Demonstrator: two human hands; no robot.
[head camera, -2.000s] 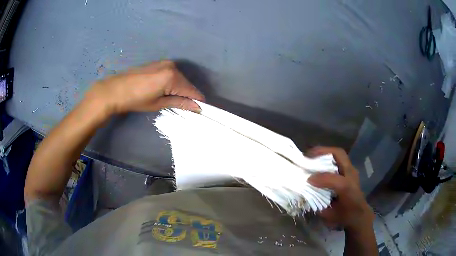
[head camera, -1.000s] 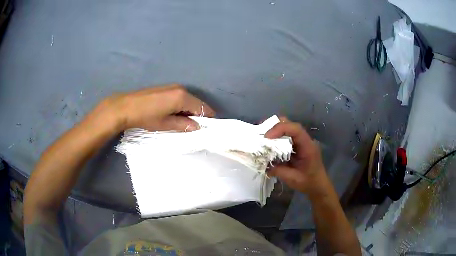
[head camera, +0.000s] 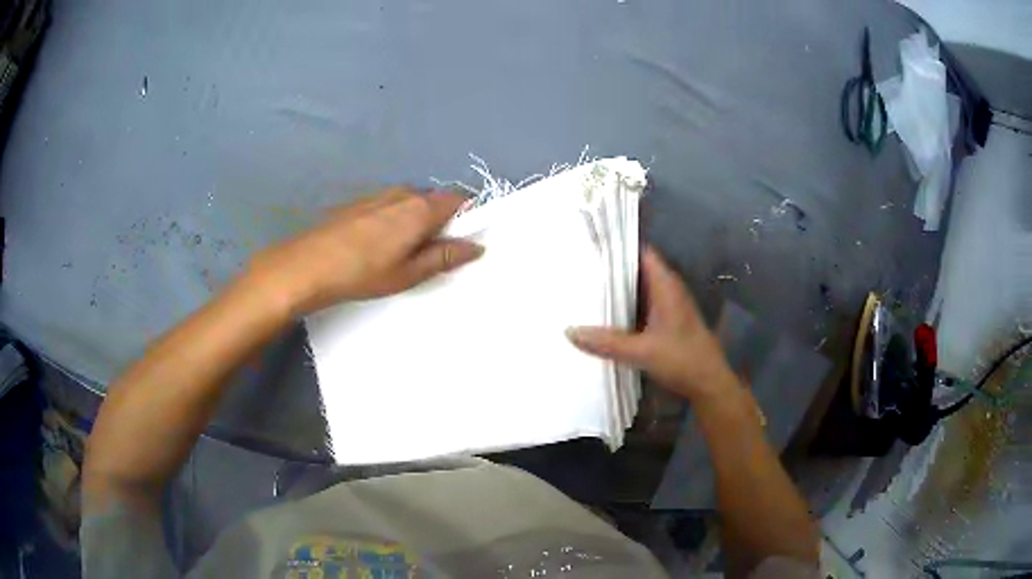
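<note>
A thick stack of white cut panels (head camera: 464, 351) is held in front of me over the table's near edge, with frayed threads along its far edge and layers showing on its right side. My left hand (head camera: 396, 243) grips the stack's far left edge, thumb on top. My right hand (head camera: 662, 334) grips the layered right side, thumb on top and fingers around the outer side. The fingers under and behind the stack are partly hidden.
The grey cloth-covered table (head camera: 453, 79) has loose threads on it. A thin grey template (head camera: 741, 413) lies right of the stack. An iron with a red handle (head camera: 894, 368) stands at the right. Scissors (head camera: 865, 107) and a whitish plastic bag (head camera: 922, 119) lie at the far right.
The stack was bent and fanned between my hands; now it is flatter and squarer, its right end extending farther away from me. My right hand has shifted its grip along the layered side.
</note>
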